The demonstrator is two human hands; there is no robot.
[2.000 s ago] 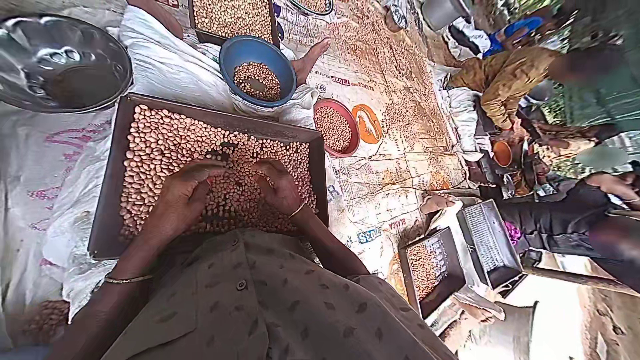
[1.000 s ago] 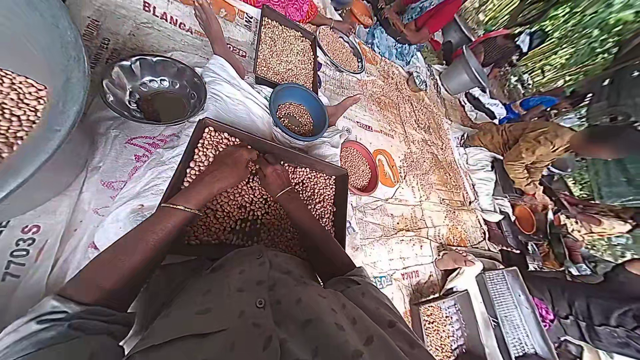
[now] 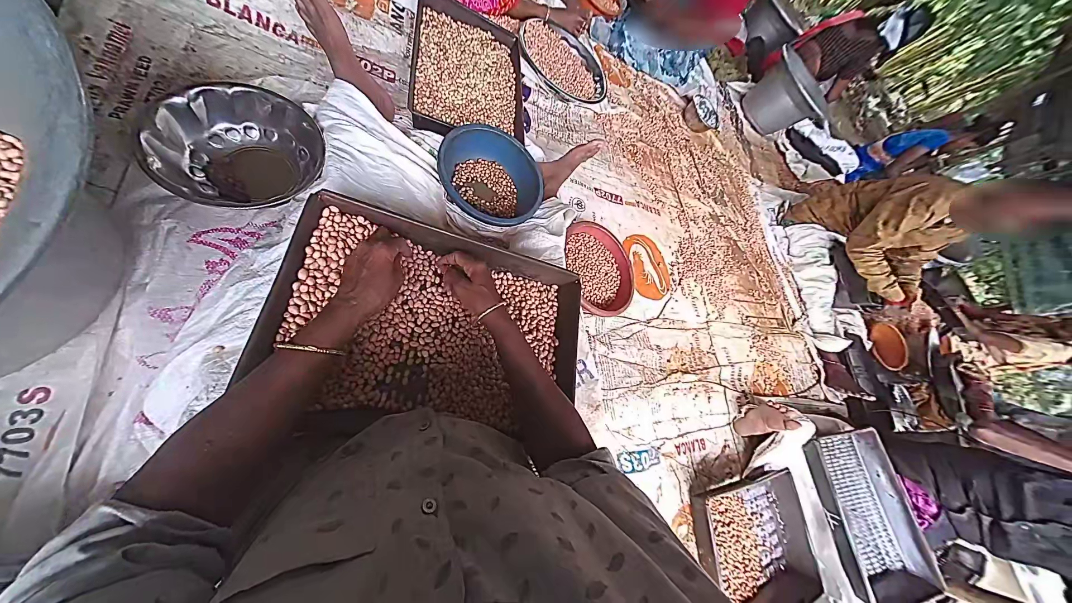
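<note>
A dark rectangular metal tray (image 3: 572, 335) lies in front of my body, spread with pinkish-brown nuts or beans (image 3: 419, 335). My left hand (image 3: 374, 272) rests on them toward the upper left part of the tray, its fingers bent down; whether anything is between them is hidden. To its right, my right hand (image 3: 467, 280) touches the same layer with curled fingers, and its grip cannot be made out. A dark patch of tray floor shows near my shirt. Just beyond the tray's far edge stands a blue bowl (image 3: 528, 180) with more of these pieces.
A red bowl (image 3: 624, 276) of pieces stands right of the tray, a fluted metal bowl (image 3: 289, 126) at upper left, a large grey basin (image 3: 67, 276) at far left. Another filled tray (image 3: 412, 75) lies beyond. Trays (image 3: 712, 536) sit lower right. People sit around the printed sacking.
Both hands stay at the tray; they are farther apart than one second ago, when they were close together. The view has shifted, bringing the grey basin in at the left.
</note>
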